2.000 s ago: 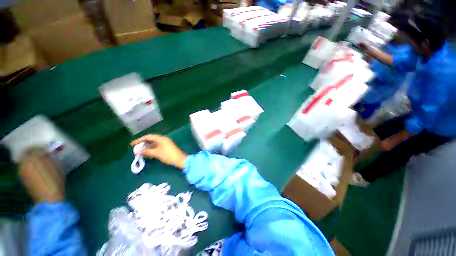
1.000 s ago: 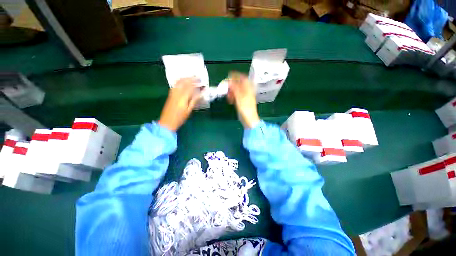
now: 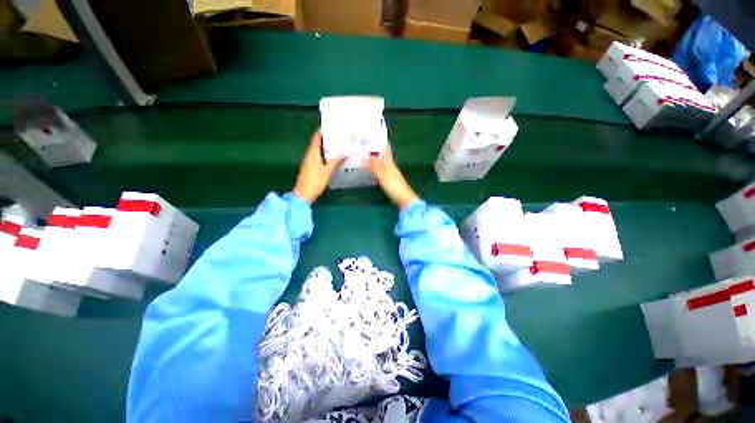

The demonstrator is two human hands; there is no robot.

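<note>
A white open box [image 3: 354, 136] with its top flap raised stands on the belt straight ahead. My left hand [image 3: 317, 172] grips its left side and my right hand [image 3: 389, 176] its right side, thumbs at the front. No loose accessory shows in either hand; the inside of the box is too blurred to tell. A second open box [image 3: 473, 149] stands apart to the right, flap up. The tangled heap of white looped accessories [image 3: 339, 339] lies on the green surface between my forearms.
Closed white boxes with red bands stand at left [image 3: 137, 240] and right [image 3: 542, 240]. Another open box [image 3: 56, 136] is at far left. Larger white cartons [image 3: 662, 83] are at the far right, grey metal posts [image 3: 103, 51] at the belt's edges.
My hands, earlier apart with a blurred white accessory between them, now both hold the left open box, which has moved right. The other open box has shifted right and tilts more in view.
</note>
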